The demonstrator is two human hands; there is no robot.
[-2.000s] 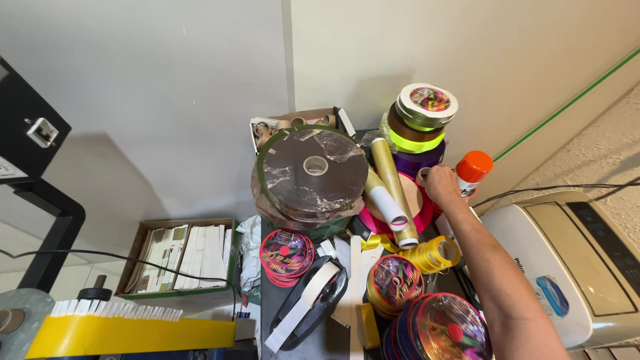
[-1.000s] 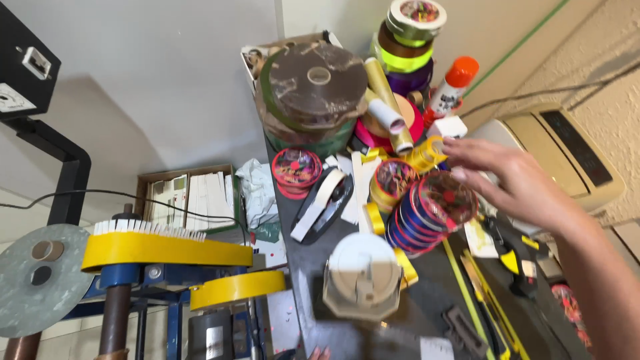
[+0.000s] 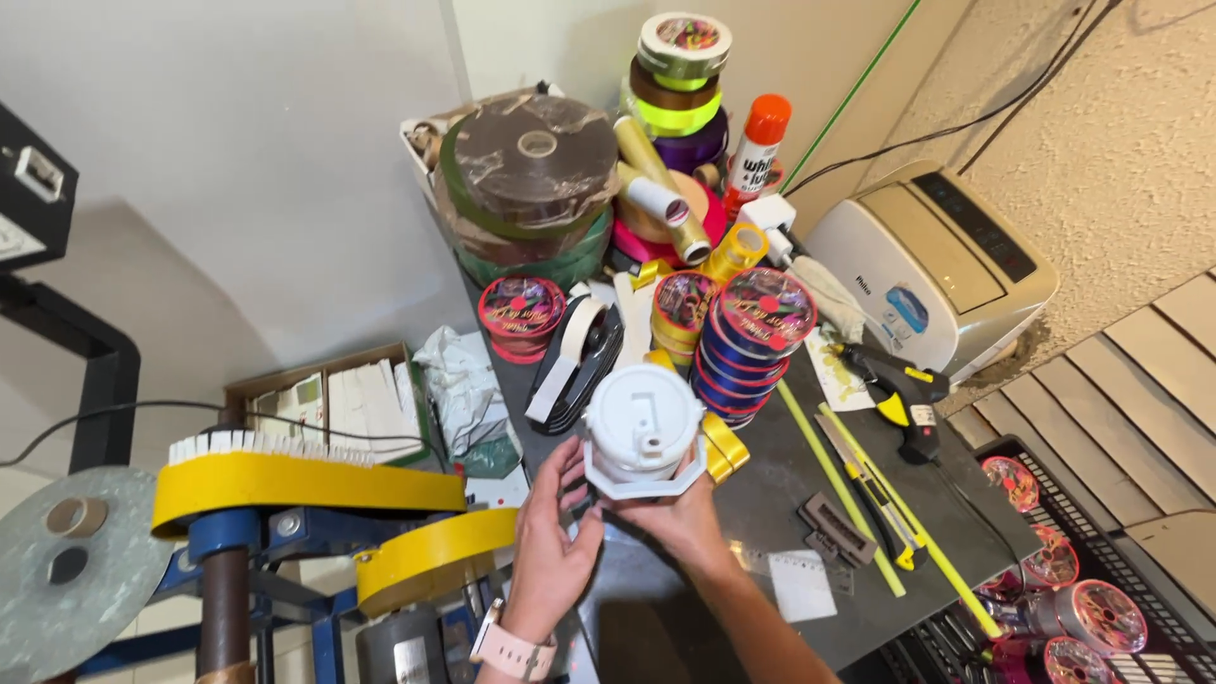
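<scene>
A white plastic round-topped device with an octagonal rim (image 3: 644, 418) is at the near-left part of the dark table. My right hand (image 3: 674, 518) grips its lower near side. My left hand (image 3: 556, 532), with a watch on the wrist, is beside its left edge with fingers apart; whether the fingertips touch it is unclear. Just behind the device stand a black tape dispenser (image 3: 579, 366), a stack of blue ribbon spools (image 3: 746, 356) and yellow ribbon spools (image 3: 682, 318). A roll of yellow satin ribbon (image 3: 724, 446) lies at its right.
Large ribbon rolls (image 3: 532, 171), a spray can (image 3: 757, 157) and a white-and-beige appliance (image 3: 936, 271) stand farther back. A black glue gun (image 3: 902, 389), glue sticks (image 3: 841, 484) and a utility knife (image 3: 879, 503) lie at right. Yellow-banded machinery (image 3: 313, 484) is at left.
My right hand has moved from the ribbon rolls at the back down to the white device and taken hold of it. My left hand has come into view beside it.
</scene>
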